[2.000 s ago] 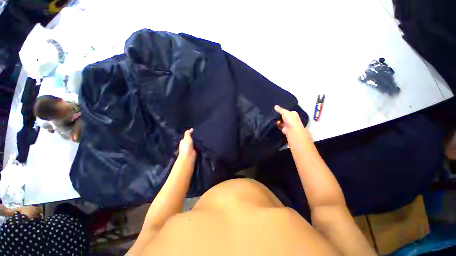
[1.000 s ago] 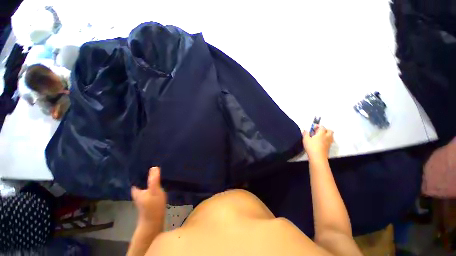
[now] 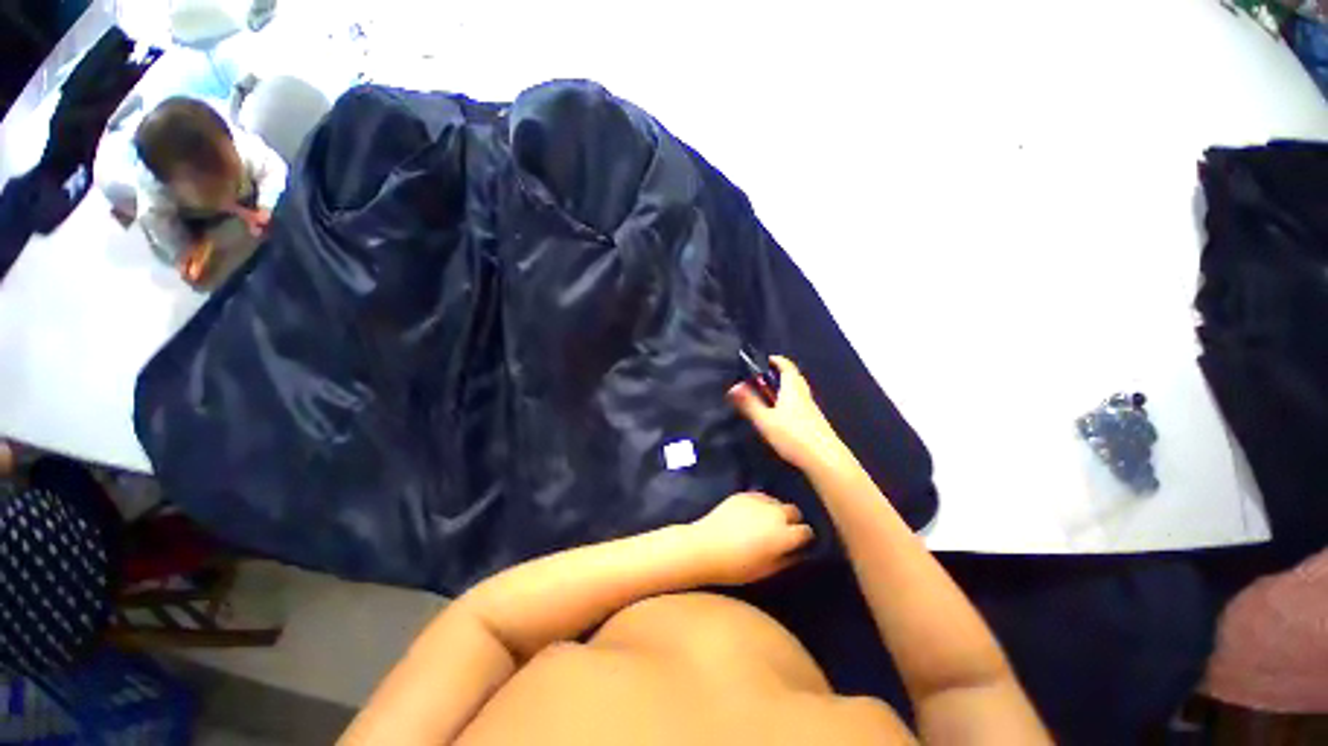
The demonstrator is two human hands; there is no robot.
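Observation:
The dark navy suit jacket (image 3: 583, 335) lies spread on the white table, its shiny lining facing up and a strip of matte cloth along its right side. A small white label (image 3: 679, 455) shows on the lining near the lower middle. My right hand (image 3: 782, 413) is over the right part of the jacket and holds the thread snips (image 3: 756, 367), blades pointing up and left. My left hand (image 3: 755, 536) reaches across my body to the jacket's lower edge, fingers curled on the cloth; the fingertips are partly hidden.
A baby (image 3: 197, 168) is on the white table (image 3: 1005, 262) at the jacket's upper left. A dark heap of thread clippings (image 3: 1121, 440) lies at the right. Dark cloth (image 3: 1270, 321) covers the right edge. A person in dotted black clothing (image 3: 56, 561) is at the lower left.
My right hand has picked up the snips from the table and moved left over the jacket. My left hand has moved right across my body. The front is folded open, exposing more lining and the label.

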